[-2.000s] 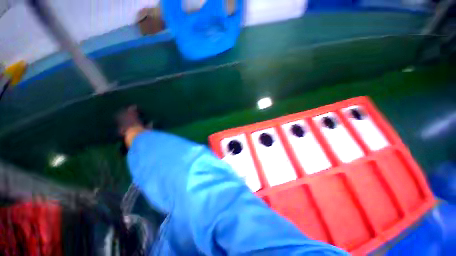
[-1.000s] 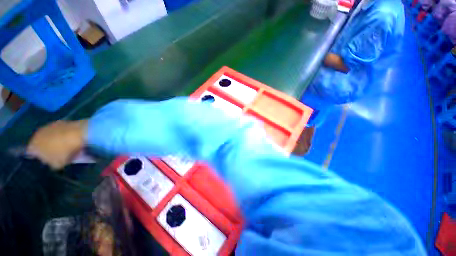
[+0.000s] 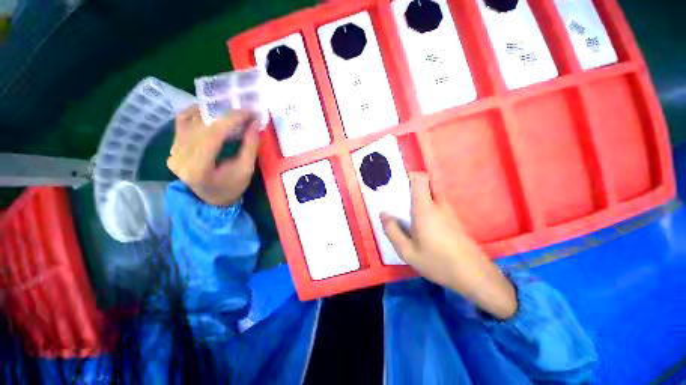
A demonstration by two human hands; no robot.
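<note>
The red compartment tray (image 3: 305, 289) lies in front of me, with white units across its far row. In the near row, one white unit (image 3: 329, 239) fills the left pocket. Another white unit (image 3: 376, 199) is at the second pocket, slightly askew. My right hand (image 3: 444, 244) grips this second unit, thumb over its face and fingers at its right edge. My left hand (image 3: 214, 159) pinches the free end of the label strip (image 3: 226, 92) by the tray's left edge. The strip curves back into a coil on the left. Whether a loose label is on my fingers cannot be told.
Spare red trays (image 3: 53, 274) stand at the left edge. A pale bar (image 3: 45, 170) reaches in from the left beside the strip. The dark green work surface (image 3: 180, 41) lies beyond the tray. My lap and the blue floor (image 3: 624, 293) show below.
The view has swung down onto the tray. The left hand now shows at the strip's end and the right hand at the second near-row pocket, where a unit now sits that was absent two seconds ago.
</note>
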